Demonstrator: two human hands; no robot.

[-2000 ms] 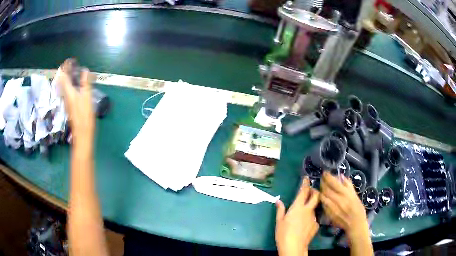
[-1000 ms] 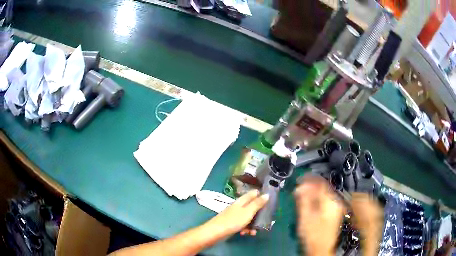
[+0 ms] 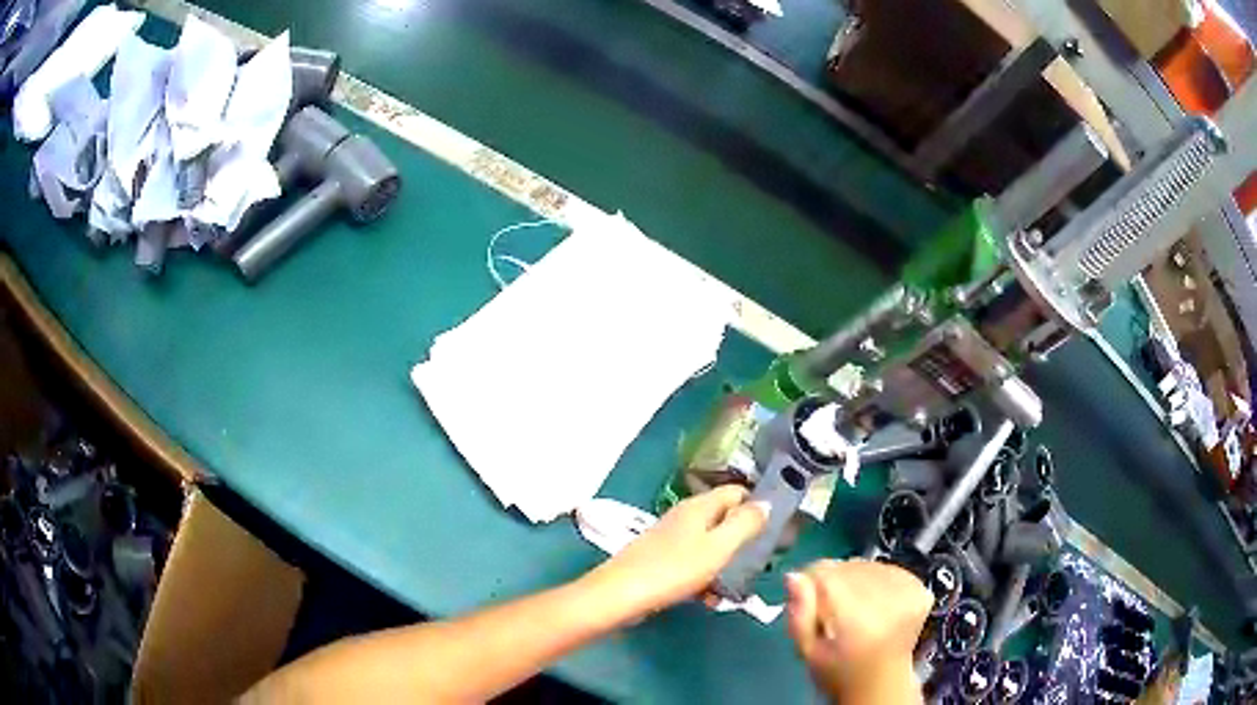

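My left hand (image 3: 685,547) holds a dark grey appliance housing (image 3: 775,503) by its tube handle, tilted. The housing's round end meets the whitish press nose (image 3: 831,433) under the silver press head (image 3: 951,369). The housing and hand partly hide the press base (image 3: 722,448). My right hand (image 3: 862,620) is a fist at the lower end of the silver press lever (image 3: 965,489); the grip is hidden in it. A white strip (image 3: 607,523) lies partly behind my left hand. Another white piece (image 3: 751,606) shows below the housing.
White sheets (image 3: 572,372) lie left of the press. White-wrapped housings (image 3: 179,131) and a bare housing (image 3: 324,193) are far left. More housings (image 3: 965,551) are piled right, beside a clear bag (image 3: 1103,640). An open carton (image 3: 214,606) is lower left; the conveyor (image 3: 552,110) runs behind.
My left hand has come from the far left to the press with a housing, now up against the nose. The lever is swung down, with my right fist at its end. The view has tilted.
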